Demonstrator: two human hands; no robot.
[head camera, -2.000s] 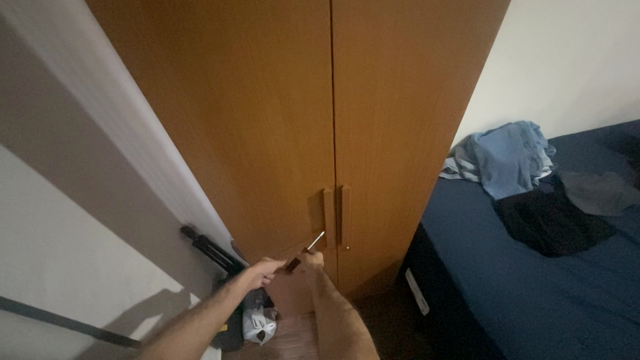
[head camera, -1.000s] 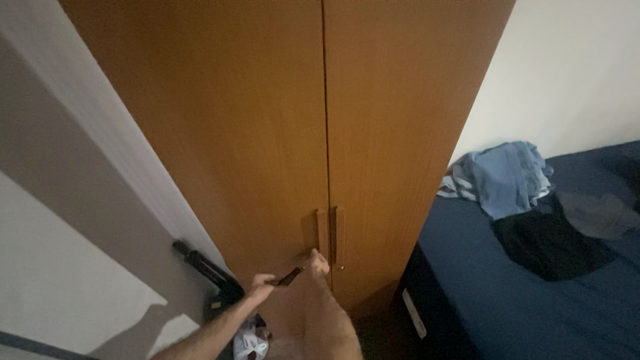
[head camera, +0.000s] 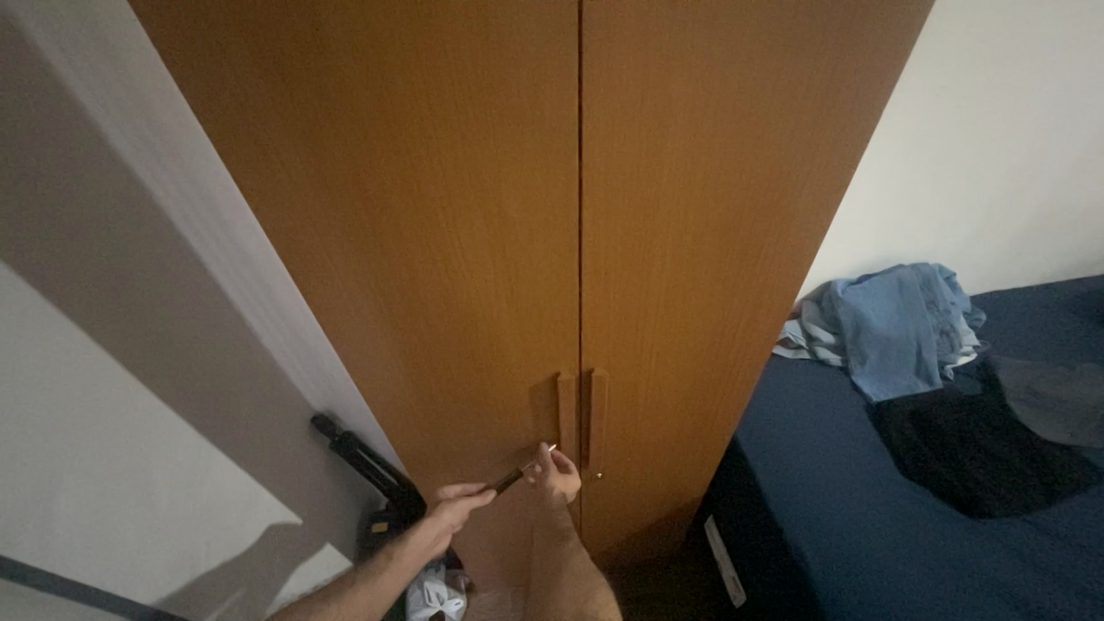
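Note:
My left hand (head camera: 457, 509) is closed around the dark handle of a slim tool (head camera: 507, 480), which looks like a screwdriver, though its tip is too small to tell. Close to the left door's handle (head camera: 566, 414), my right hand (head camera: 554, 474) pinches the tool's thin, bright front end between its fingers. Both hands are in front of the lower part of a wooden wardrobe (head camera: 448, 259), whose two doors are shut. On the right door are a second vertical handle (head camera: 597, 418) and, just below it, a small metal lock or knob (head camera: 599, 475).
A bed with a dark blue cover (head camera: 811, 448) stands at the right, with a blue garment (head camera: 901, 328) and a black garment (head camera: 975, 457) on it. Left of the wardrobe, a black tubular object (head camera: 371, 461) leans by the wall, above a white plastic bag (head camera: 435, 595).
The right hand has shifted along the tool from its dark part toward the bright end. The left hand still holds the dark handle.

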